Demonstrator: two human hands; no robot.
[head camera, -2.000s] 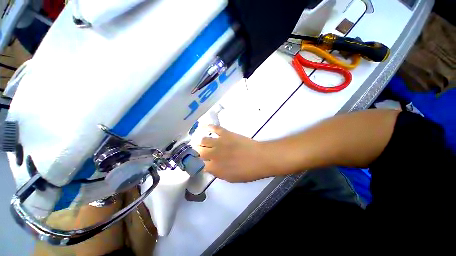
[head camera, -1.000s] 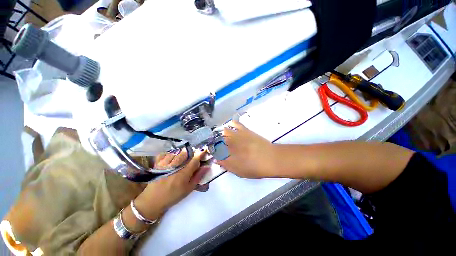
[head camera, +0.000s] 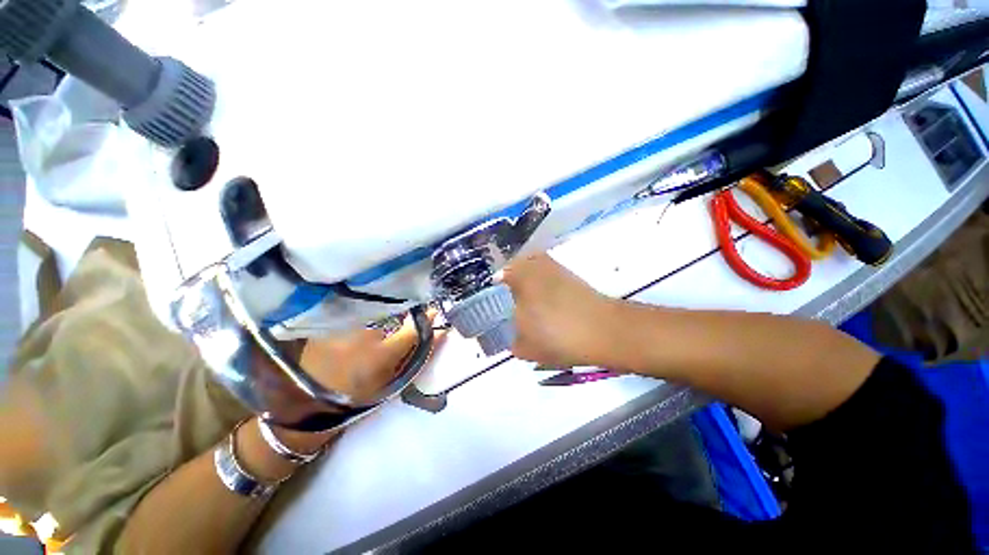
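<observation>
The white sewing machine head (head camera: 456, 141) with a blue stripe fills the upper middle. My left hand (head camera: 352, 358) is under its left end, partly behind the curved metal guard (head camera: 260, 374); its fingertips and anything in them are hidden. My right hand (head camera: 548, 314) is beside the grey ribbed knob (head camera: 480, 317), its fingers mostly hidden behind the head. The needle area cannot be made out. Tan cloth (head camera: 119, 369) lies bunched at the left, beside my left forearm. Thread snips (head camera: 586, 376) with a pink part lie on the white table (head camera: 434, 461) below my right hand.
Red-handled scissors (head camera: 759, 255), a yellow-orange handle (head camera: 783, 222) and a black-and-yellow screwdriver (head camera: 846, 228) lie at the right. A black band (head camera: 857, 71) wraps the machine arm. A grey post (head camera: 119, 76) stands out at upper left. A marked strip (head camera: 651, 417) runs along the front edge.
The view has shifted, bringing the machine head closer. My left hand has moved left and back under the head. The snips now show on the table below my right hand.
</observation>
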